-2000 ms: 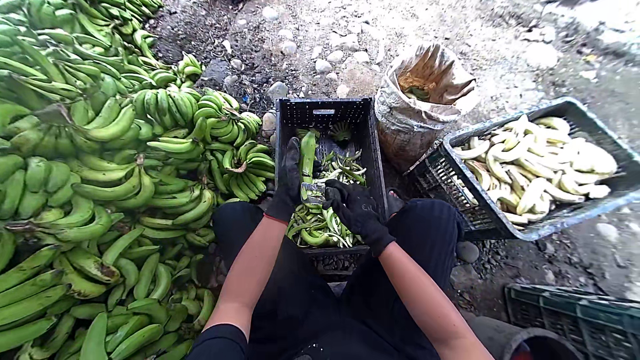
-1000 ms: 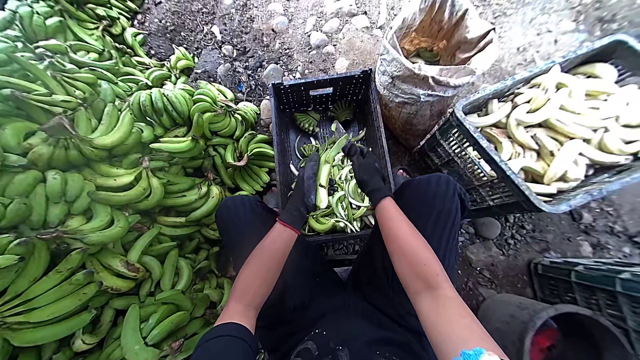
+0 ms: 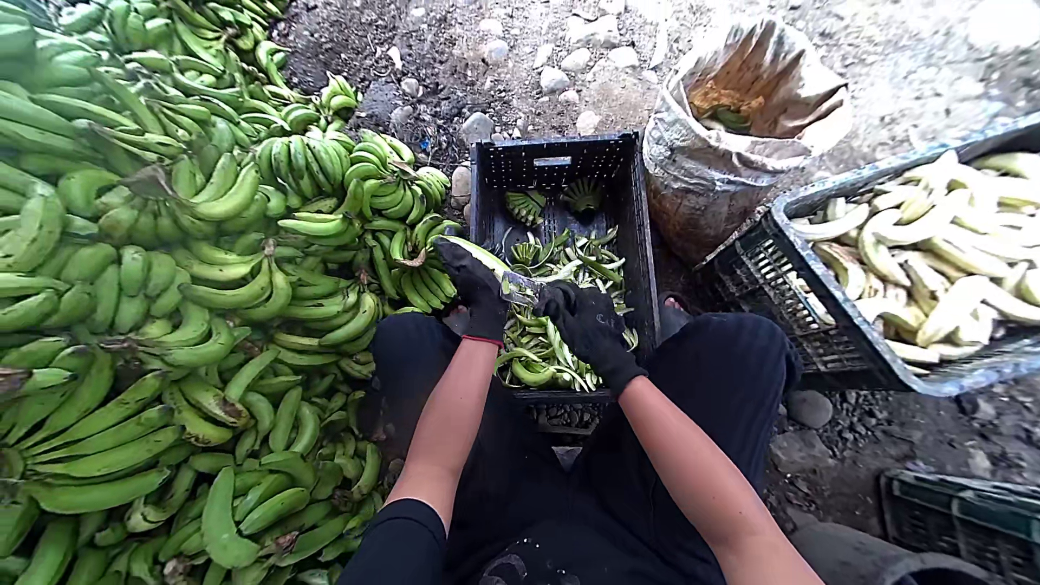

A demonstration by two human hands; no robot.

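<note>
My left hand (image 3: pixel 475 288), in a black glove, holds a partly peeled green plantain (image 3: pixel 479 253) tilted over the left wall of a black plastic crate (image 3: pixel 642 244). In my right hand (image 3: pixel 589 325), also gloved, is a peeler or small blade (image 3: pixel 520 288), its metal part against the plantain's lower end; its handle is hidden by the fingers. Below both hands, green peel strips (image 3: pixel 561 357) lie in the crate. Two cut stem crowns (image 3: pixel 582 195) rest at its far end.
Green plantain bunches (image 3: pixel 236 284) cover the ground at left. Beyond the crate's right side stands an open woven sack (image 3: pixel 691 171). A crate of peeled plantains (image 3: pixel 886 349) is at right, with a dark green crate (image 3: pixel 959 520) and a grey bucket (image 3: pixel 853 556) at lower right.
My left hand has moved left with the plantain, from over the peels to the crate's left wall. The plantain now tilts to the upper left.
</note>
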